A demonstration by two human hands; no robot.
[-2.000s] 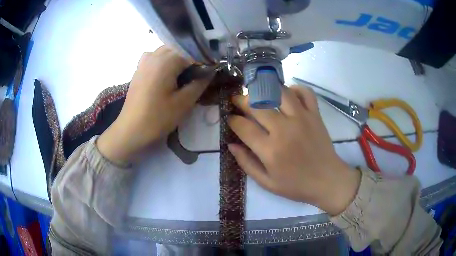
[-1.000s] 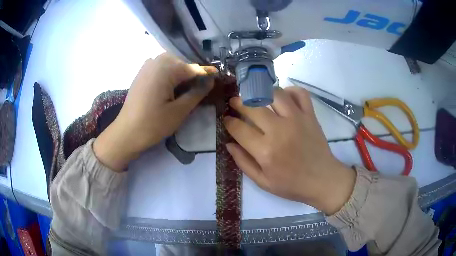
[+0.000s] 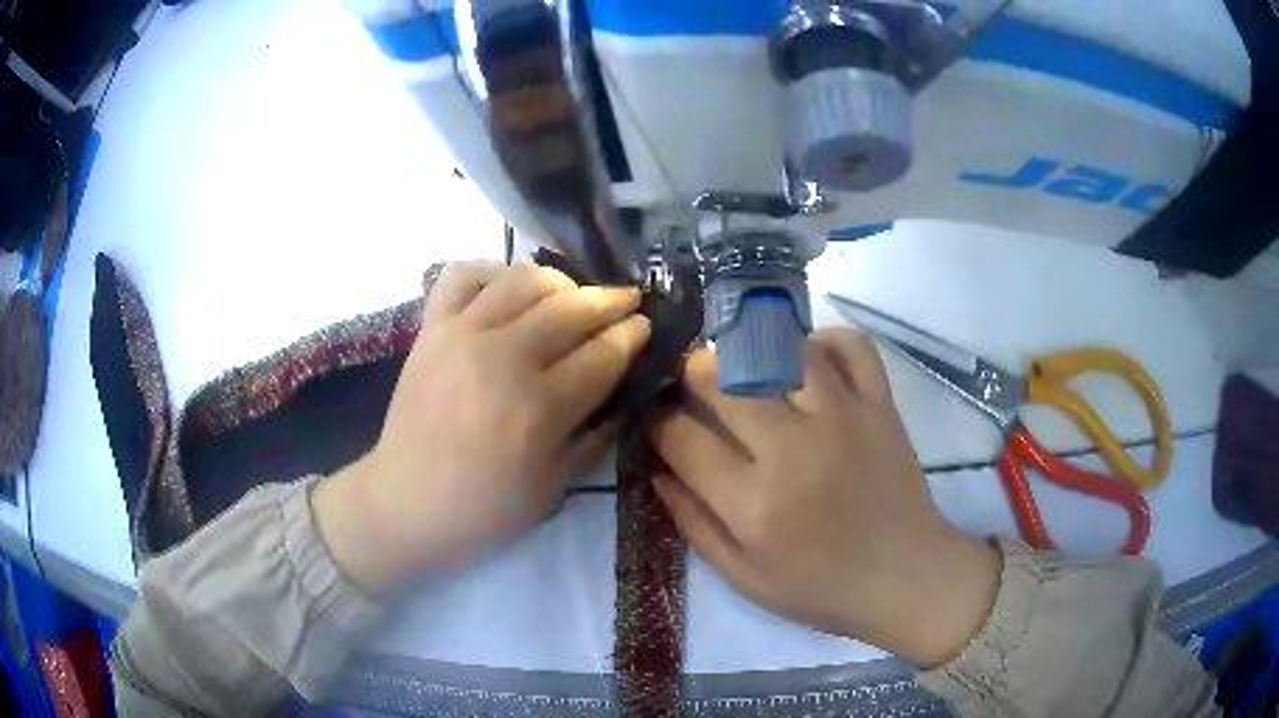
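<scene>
The narrow tweed strip (image 3: 652, 596) runs straight from the needle area over the table's front edge. The wide black-backed tweed band (image 3: 302, 386) lies curved on the left, its black face partly showing. My left hand (image 3: 484, 407) is shut on the wide band beside the needle, fingertips at the machine head's end. My right hand (image 3: 814, 491) rests to the right of the strip, fingertips on the strip just below the needle area. The presser foot and needle tip are hidden behind the fingers and the machine head (image 3: 926, 140).
Scissors (image 3: 1003, 393) with one yellow and one red handle lie right of my right hand. A dark red flat object (image 3: 1246, 456) is at the far right. The grey-blue tension dial (image 3: 762, 344) hangs over my right fingers. The ruler-marked table edge (image 3: 491, 690) is in front.
The view has tilted, so the machine and table sit lower in the picture. My left hand has turned and its fingers now fold over the band, showing more of the black face at left.
</scene>
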